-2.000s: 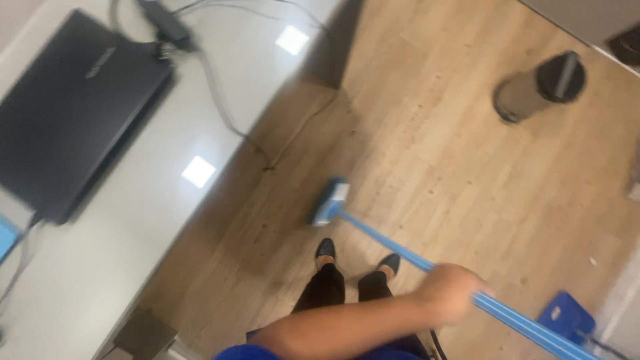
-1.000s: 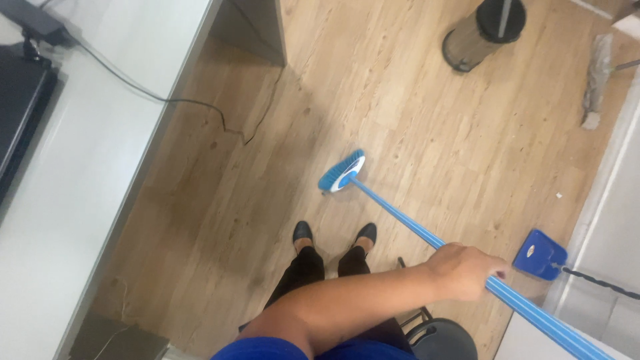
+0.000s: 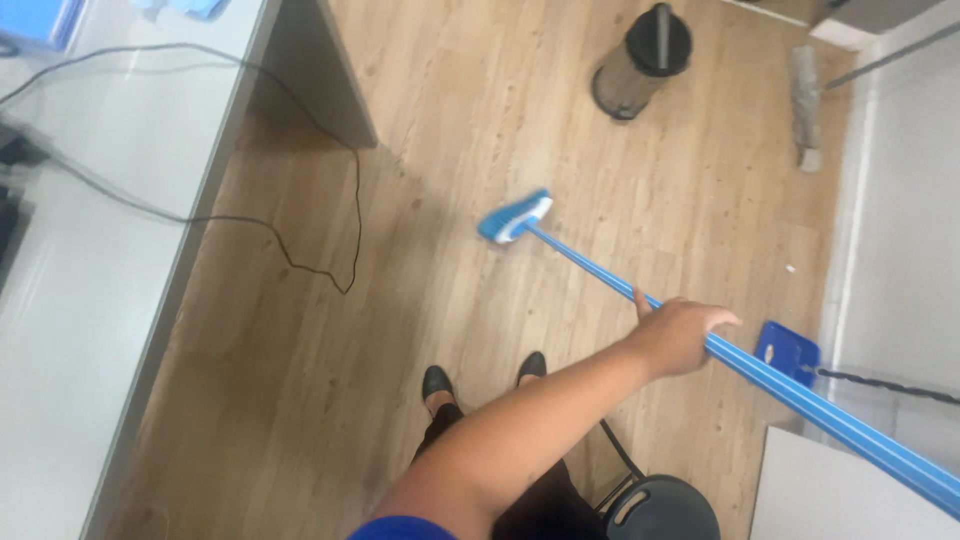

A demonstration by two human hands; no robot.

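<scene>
My left hand (image 3: pixel 679 337) is closed around the blue striped handle of a broom (image 3: pixel 817 409), with my forearm reaching across in front of my legs. From the hand, the handle slants up and left to the broom head (image 3: pixel 516 217), which has blue bristles and a white and blue top. The head is over the wood-look floor, ahead of my dark shoes, and is slightly blurred. The handle's other end runs out at the lower right edge. My right hand is out of view.
A grey-topped desk (image 3: pixel 97 300) lines the left, with a black cable (image 3: pixel 358 217) hanging off it. A pedal bin (image 3: pixel 641 64) stands ahead. At right are a mop (image 3: pixel 806 112) and a blue dustpan (image 3: pixel 787 351) near the wall. A black stool (image 3: pixel 664 514) is close behind my legs.
The view has shifted away from the laptop on the desk. Against the floor, the broom head has moved a little farther from my feet since one second ago. My left hand keeps its hold.
</scene>
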